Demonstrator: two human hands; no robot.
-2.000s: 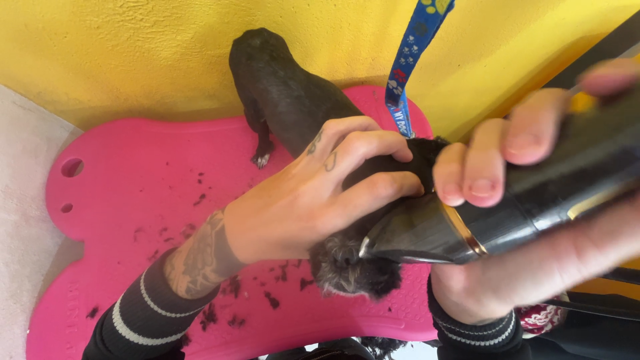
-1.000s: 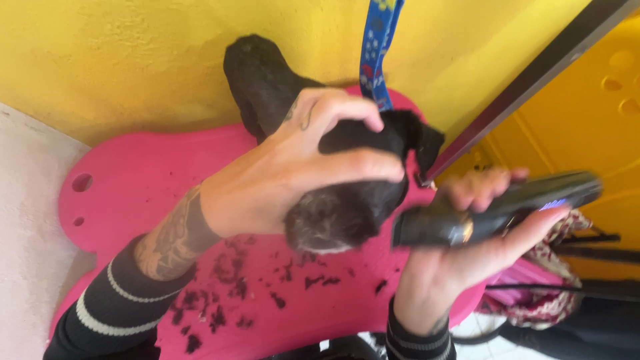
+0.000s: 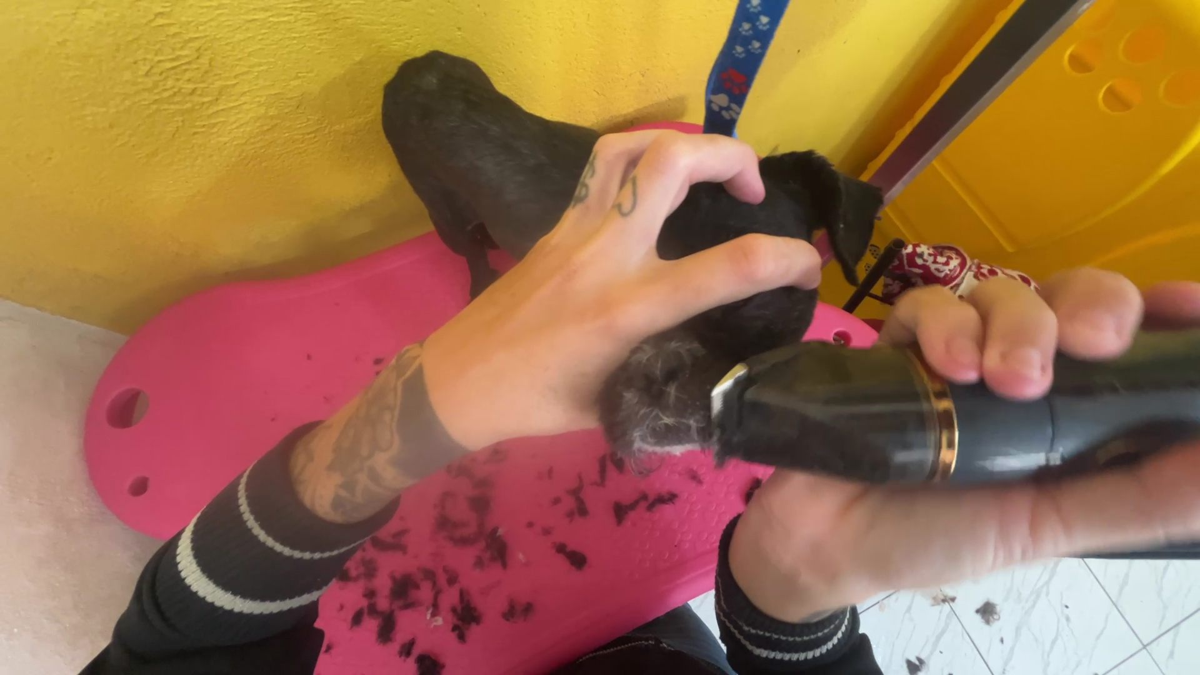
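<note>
A small black dog (image 3: 506,141) stands on a pink grooming table top (image 3: 234,347), its greyish muzzle (image 3: 661,394) toward me. My left hand (image 3: 600,291), tattooed at wrist and fingers, grips the dog's head from above, thumb and fingers spread around it. In my right hand (image 3: 1012,375) is a black electric hair clipper (image 3: 834,412) with a gold ring. Its metal blade is at the right side of the muzzle; whether it touches the hair cannot be told. A blue paw-print strap (image 3: 741,66) rises behind the dog's neck.
Tufts of cut dark hair (image 3: 469,553) lie over the near part of the pink top. A textured yellow wall (image 3: 216,141) stands behind the dog. To the right are a metal post (image 3: 975,94), a yellow plastic panel (image 3: 1078,169) and a red-and-white patterned cloth (image 3: 937,267). Tiled floor (image 3: 1031,609) shows below.
One second ago the clipper was apart from the muzzle, lower and tilted; now its blade is up at the muzzle's side. My left hand has stayed on the dog's head.
</note>
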